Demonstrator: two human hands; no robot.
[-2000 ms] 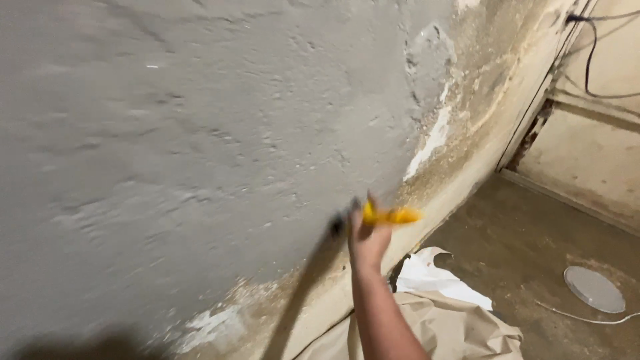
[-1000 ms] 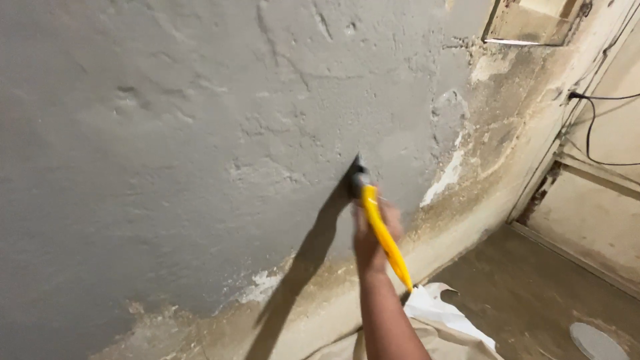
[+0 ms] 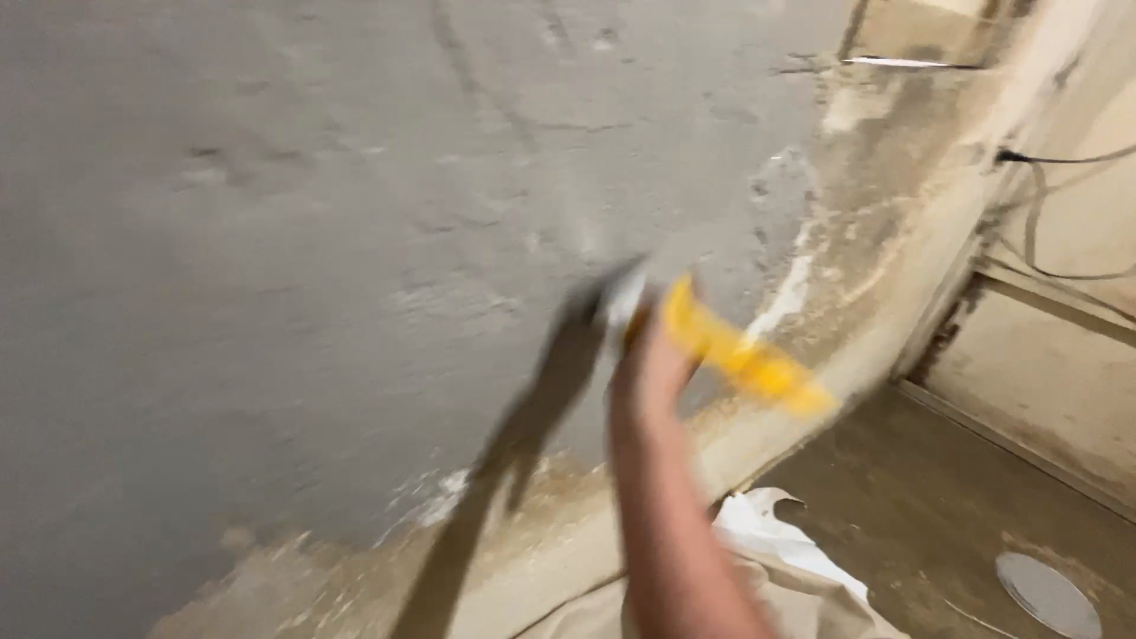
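My right hand (image 3: 661, 342) is closed around a brush-like tool with a yellow handle (image 3: 754, 359), blurred by motion. The tool's pale metal part and dark tip (image 3: 612, 288) meet or nearly meet the grey-coated wall (image 3: 337, 266); actual contact cannot be told. Its handle end points down and right, away from the wall. The grey coat is wet-looking and uneven, with small pits and ridges. A long shadow of the arm and tool falls on the wall to the left. My left hand is not in view.
Bare, stained plaster (image 3: 887, 222) borders the grey coat at the right and below. A beige drop sheet (image 3: 799, 586) and a torn white sheet (image 3: 781, 537) lie at the wall's foot. A round pale disc (image 3: 1047, 595) is on the floor. Black cables (image 3: 1034, 213) hang at the right.
The yellow handle pointed down and slightly right a second ago and now slants more to the right. The right hand stays at the grey wall throughout.
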